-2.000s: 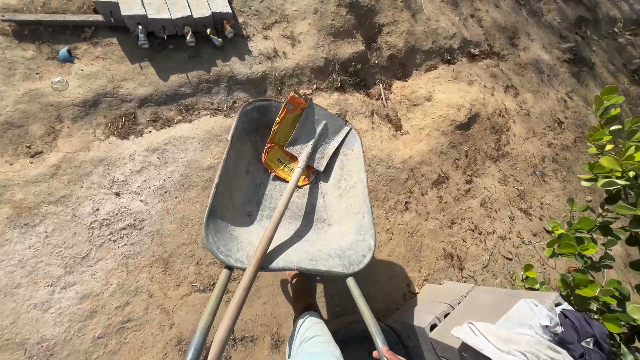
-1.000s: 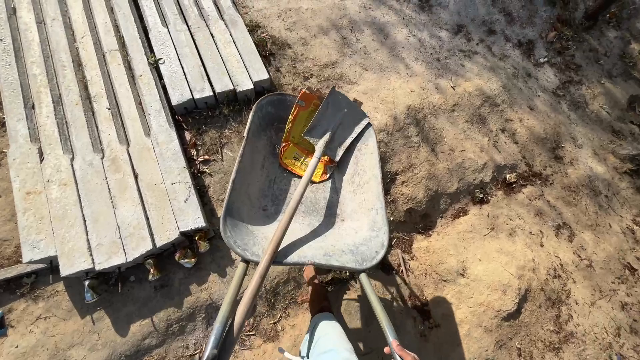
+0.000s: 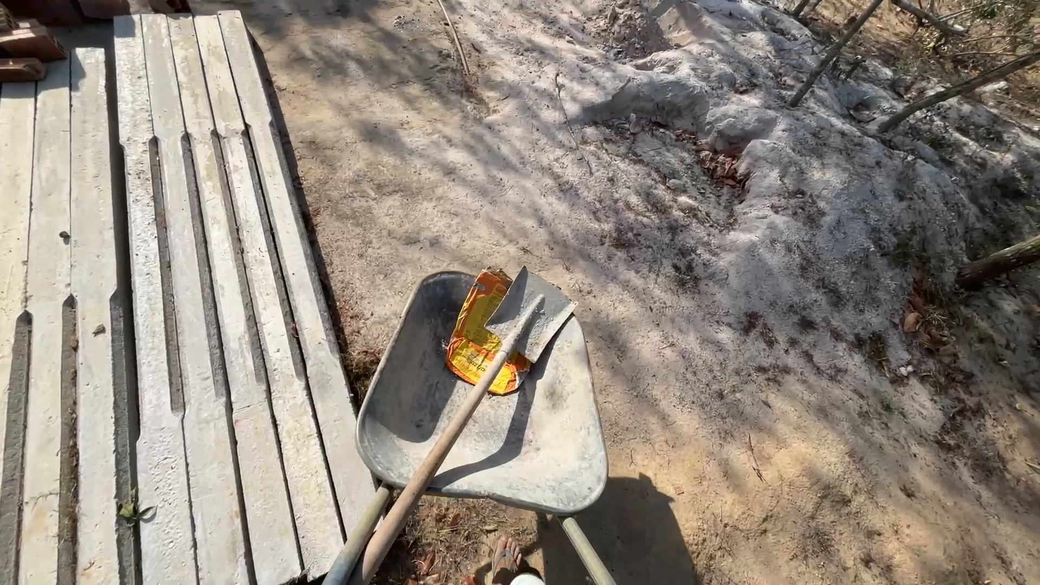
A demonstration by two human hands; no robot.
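Observation:
Below the middle of the head view stands a metal wheelbarrow (image 3: 561, 422) with a dusty grey tray. A shovel (image 3: 536, 317) lies in it, blade at the far side, its wooden handle running over the near left rim to the bottom edge. Under the blade is a crumpled orange and yellow bag (image 3: 471, 329) bearing writing. The wheelbarrow's two handles run out of the bottom of the view. Neither my left hand nor my right hand shows. One of my feet, in a sandal (image 3: 505, 559), is between the handles.
Long concrete posts (image 3: 268, 284) lie side by side along the left, close to the wheelbarrow. Reddish bricks (image 3: 28, 49) are at the top left. Sandy, uneven ground stretches ahead, with a pale mound (image 3: 796, 187) and thin tree trunks (image 3: 1007, 260) on the right.
The wheelbarrow has moved forward alongside the concrete posts, with shovel and bag still in it. My right hand, at the right handle before, is out of view. The view has shifted strongly.

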